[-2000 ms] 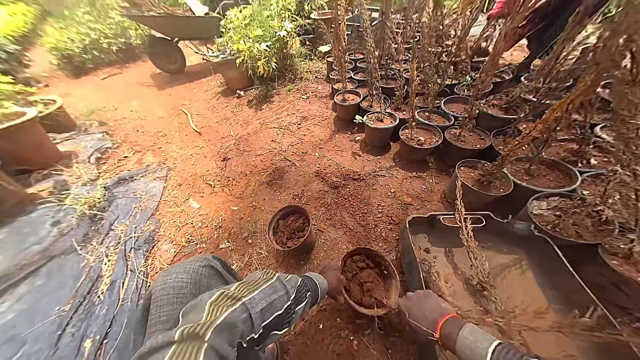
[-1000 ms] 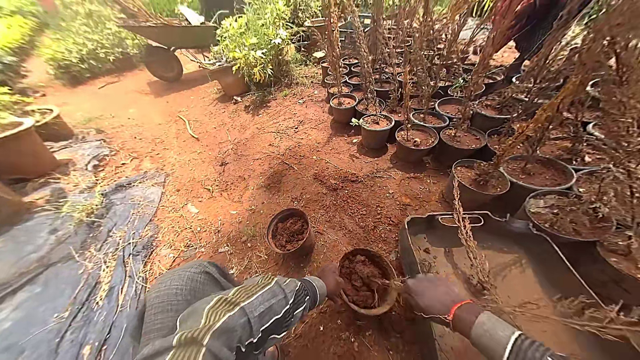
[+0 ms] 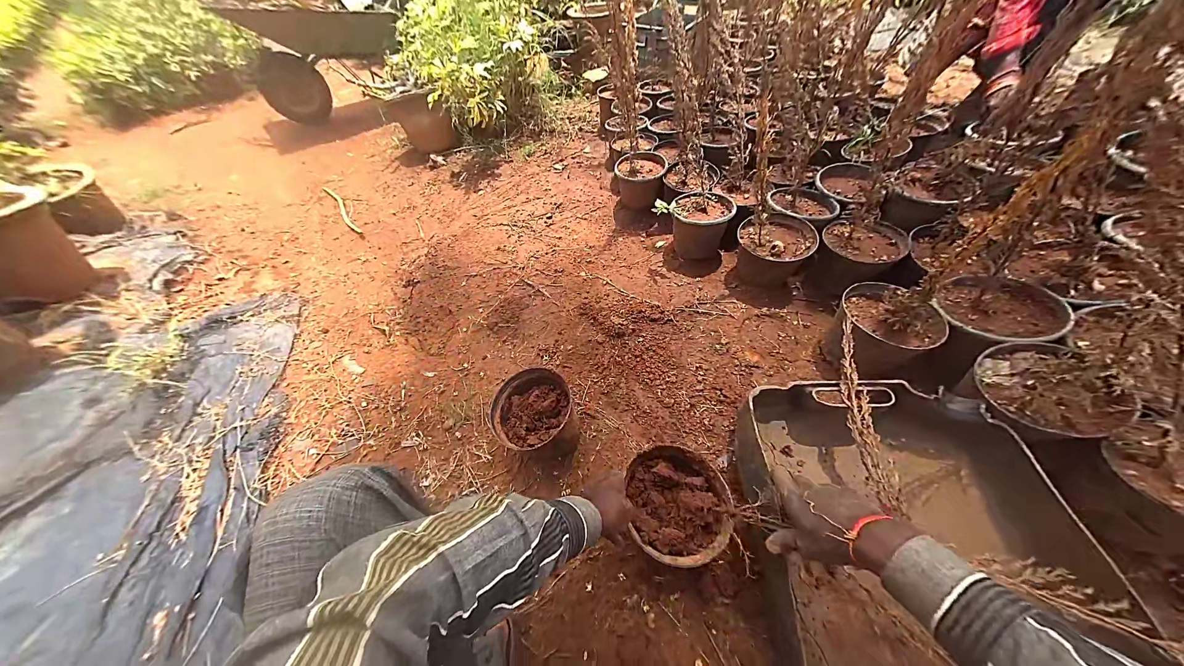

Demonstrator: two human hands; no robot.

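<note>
My left hand (image 3: 610,506) grips the rim of a round plastic pot (image 3: 680,507) filled with clumpy red soil, at the lower centre. On the pot's other side, my right hand (image 3: 819,523) is over the near left edge of a dark tray (image 3: 934,462) of muddy water. Thin dry stems or roots show between that hand and the pot; whether its fingers hold them is unclear. A second pot (image 3: 534,413) of red soil stands on the ground just beyond and left of the first.
Rows of potted dry plants (image 3: 777,245) stand at the upper right, a person (image 3: 1013,42) behind them. A wheelbarrow (image 3: 305,55) and a leafy potted plant (image 3: 467,65) are at the back. Black plastic sheeting (image 3: 120,462) covers ground at left, with large pots (image 3: 42,250) beyond it.
My right hand has moved right, from the rim of the soil-filled pot to over the tray's edge. My left hand has stayed at the pot.
</note>
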